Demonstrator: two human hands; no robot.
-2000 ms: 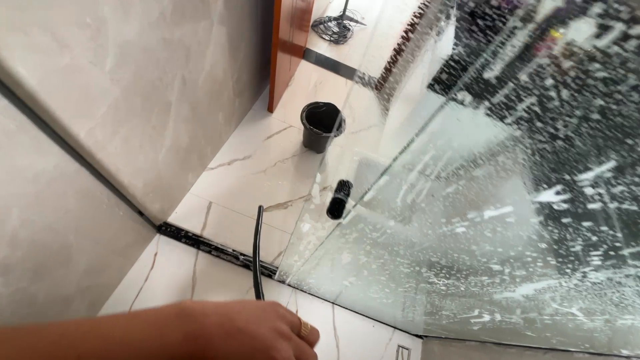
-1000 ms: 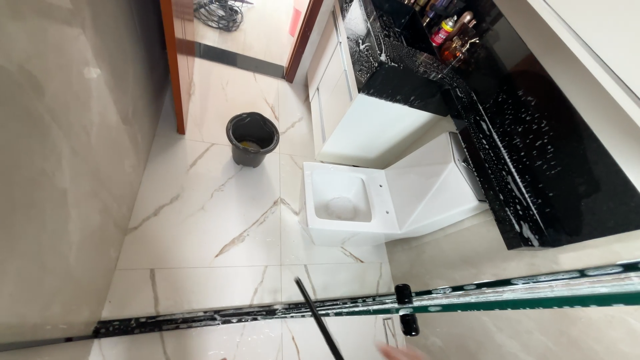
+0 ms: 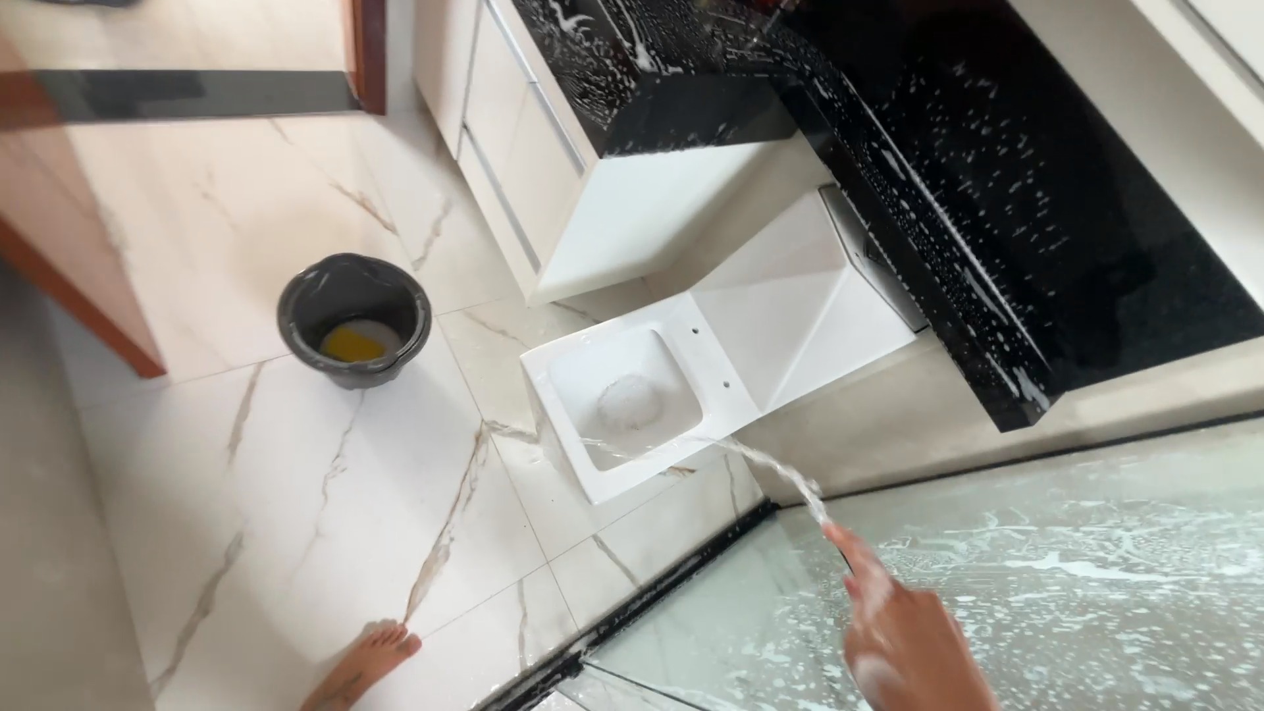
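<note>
My right hand [image 3: 904, 627] is closed around a thin black hose, mostly hidden by the fingers, at the lower right. From its end a stream of water [image 3: 770, 462] arcs up and left onto the near rim of a white toilet [image 3: 736, 410]. The toilet has no seat or lid, and whitish foam lies in its bowl. My left hand is not in view. A dark grey bucket [image 3: 301, 321] stands on the floor left of the toilet, with something yellow [image 3: 354, 344] and some liquid inside.
Soapy glass [image 3: 1037, 592] fills the lower right, beside a black floor track [image 3: 671, 588]. A foam-spattered black countertop [image 3: 1116, 247] overhangs the toilet; a white cabinet [image 3: 528, 148] adjoins. A bare foot [image 3: 370, 657] is on the marble-look tile floor. A wooden door [image 3: 69, 237] stands left.
The view has swung toward the toilet and counter. Water now streams from the hose, where none showed before. The right hand, barely visible a second ago, is now plainly in view.
</note>
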